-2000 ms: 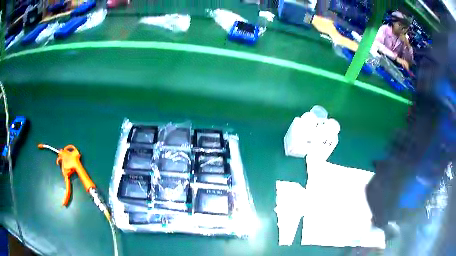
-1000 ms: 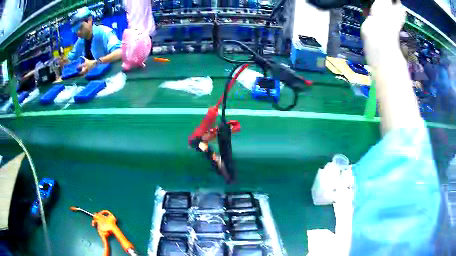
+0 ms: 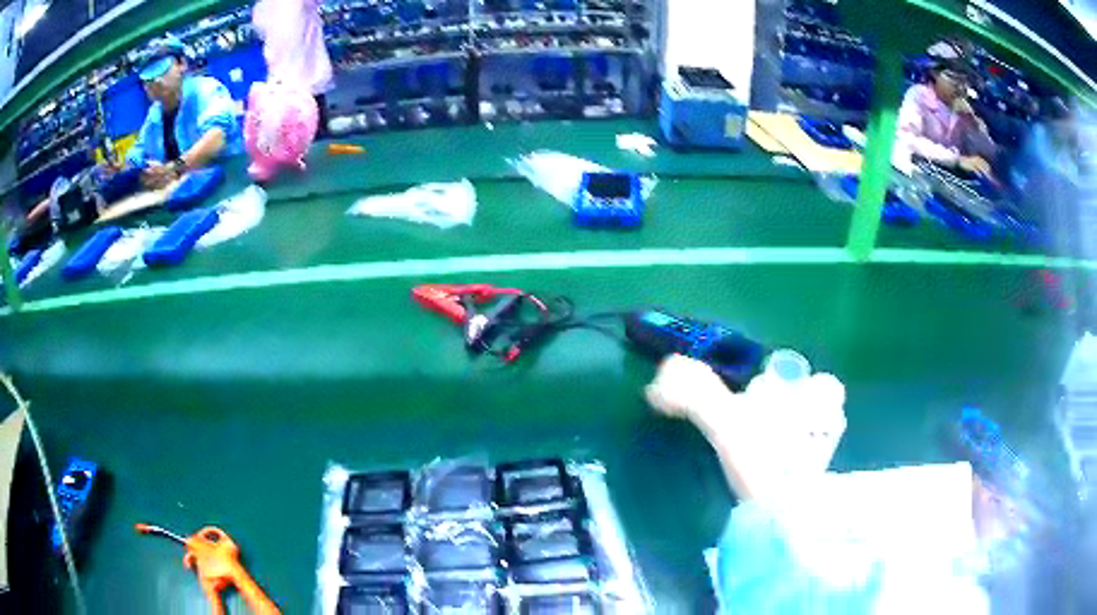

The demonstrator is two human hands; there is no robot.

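A dark battery tester (image 3: 695,341) lies across the middle of the green bench. Its leads run left to red and black clamps (image 3: 463,310) in a loose bundle. My right hand (image 3: 692,390), bare, with a light blue sleeve, is at the tester's near edge; glare and blur hide whether its fingers grip it. A film-wrapped lens sheet (image 3: 457,547) with rows of black-bordered lenses lies at the bottom centre, cut by the frame. An orange air blow gun (image 3: 219,562) lies left of it. My left hand is not in view.
A green rail (image 3: 481,264) crosses behind the clamps. Another tester (image 3: 75,487) lies at left beside a pale hose (image 3: 42,451). White bottles (image 3: 808,402) and white sheets (image 3: 902,511) are at right. Two people sit beyond the rail.
The tester and its hanging clamps have come down onto the bench. My right hand has moved down and left from the upper right. The view has shifted slightly.
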